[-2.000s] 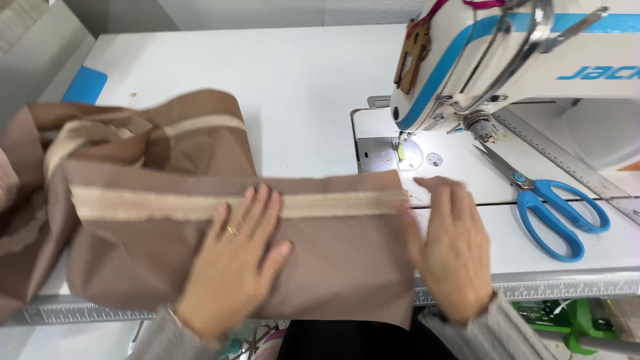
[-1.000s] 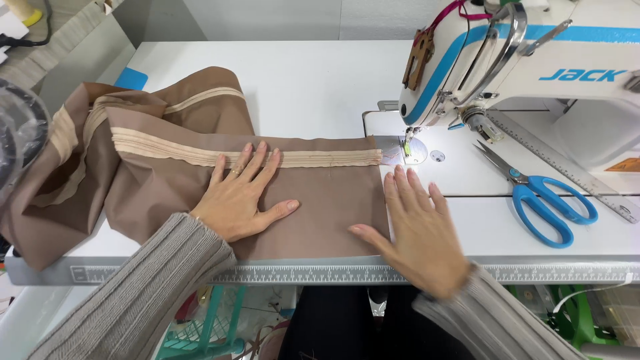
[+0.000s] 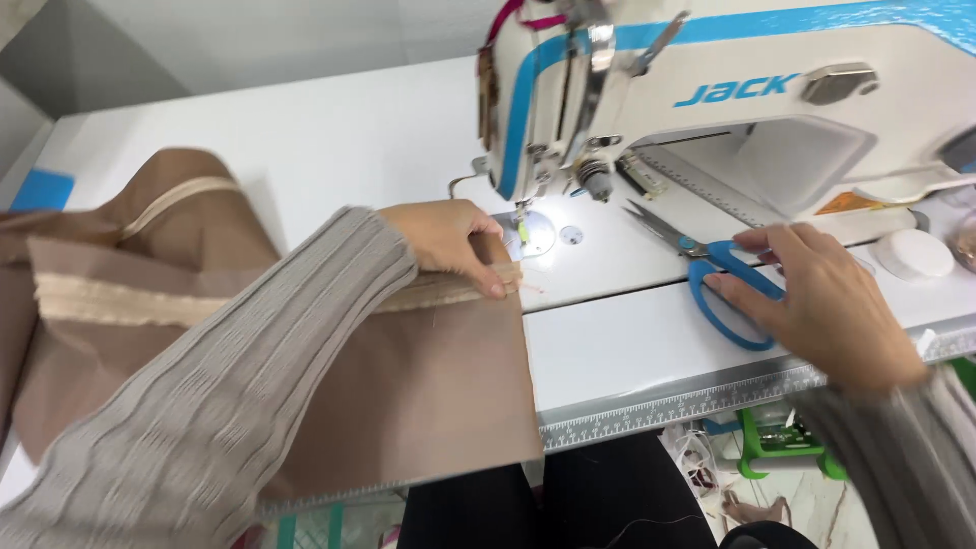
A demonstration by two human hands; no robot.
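Brown fabric (image 3: 427, 389) lies over the front left of the sewing table, bunched at the far left. A beige gathered strip (image 3: 130, 299) runs across it. My left hand (image 3: 450, 240) pinches the strip's right end and the fabric's upper right corner, just left of the presser foot (image 3: 522, 229). Loose threads stick out past that corner. My right hand (image 3: 808, 297) is at the blue handles of the scissors (image 3: 736, 267), thumb and fingers on either side of them; whether it grips them is not clear. The scissor blades point up and left, slightly apart.
The white and blue sewing machine (image 3: 724, 53) stands at the back right. A metal ruler (image 3: 694, 187) lies under its arm, and a round white object (image 3: 915, 254) sits at the right. A measuring tape (image 3: 648, 408) runs along the table's front edge. A blue piece (image 3: 42, 191) lies at far left.
My left hand has moved right, from the middle of the strip to its right end. My right hand has left the fabric's right edge and moved right to the scissors.
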